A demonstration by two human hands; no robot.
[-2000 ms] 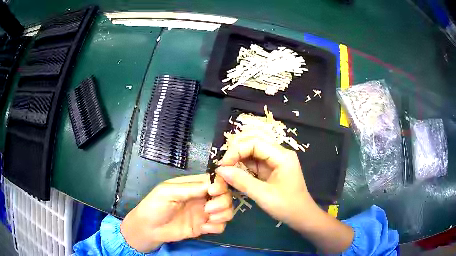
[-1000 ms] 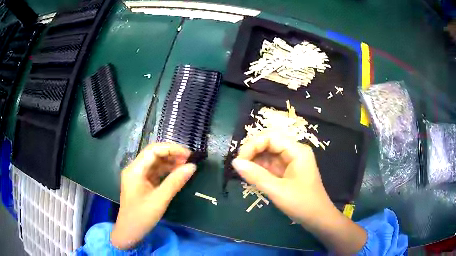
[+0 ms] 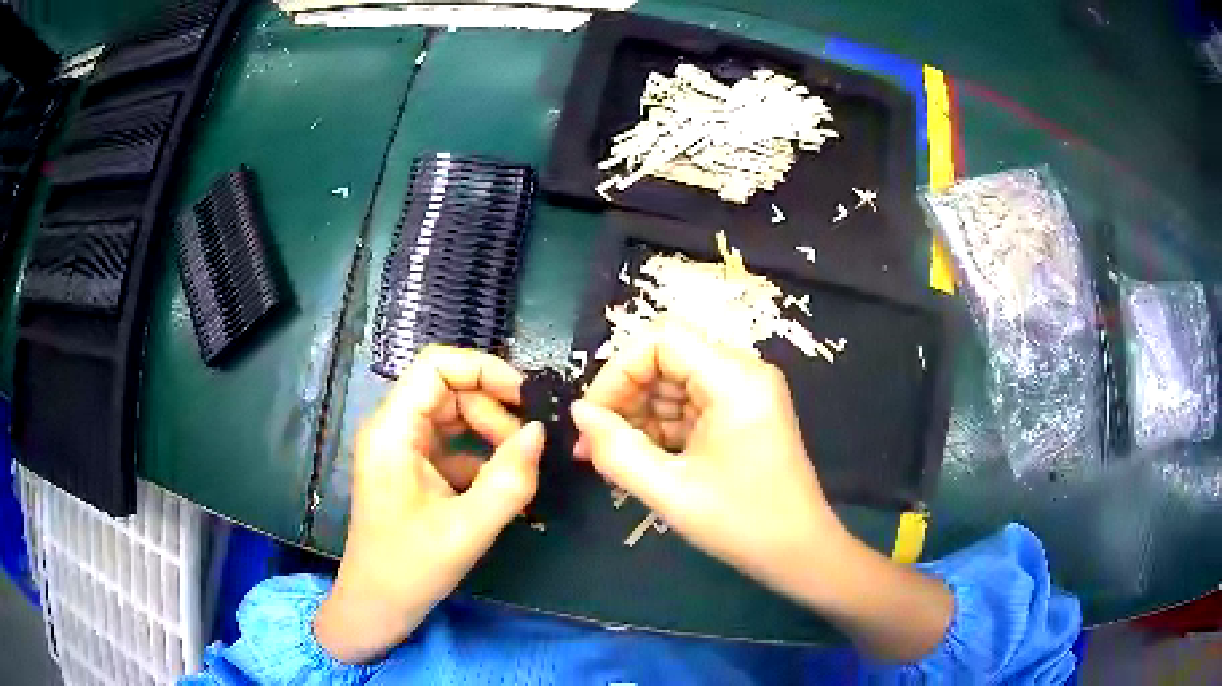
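My left hand (image 3: 449, 469) holds a small black plastic housing (image 3: 547, 397) between thumb and fingertips, above the left edge of the near tray. My right hand (image 3: 697, 442) is just right of the housing, its thumb and forefinger pinched together at the housing's side; whether it holds a strip is too small to tell. The near black tray (image 3: 871, 402) holds a heap of pale contact strips (image 3: 697, 302), partly hidden behind my right hand. The far tray (image 3: 858, 148) holds a heap of longer pale strips (image 3: 724, 127). A row of housings with a pale line (image 3: 456, 261) lies left of the trays.
A smaller black housing stack (image 3: 231, 268) lies further left, beside a long black compartment tray (image 3: 83, 268). A white plastic crate (image 3: 114, 576) is below the bench. Two clear plastic bags (image 3: 1032, 308) (image 3: 1170, 362) lie right. Loose strips (image 3: 643, 525) lie near the front edge.
Since one second ago, my left hand has moved right and the hands have come closer together, at the black housing. The whole view has shifted slightly.
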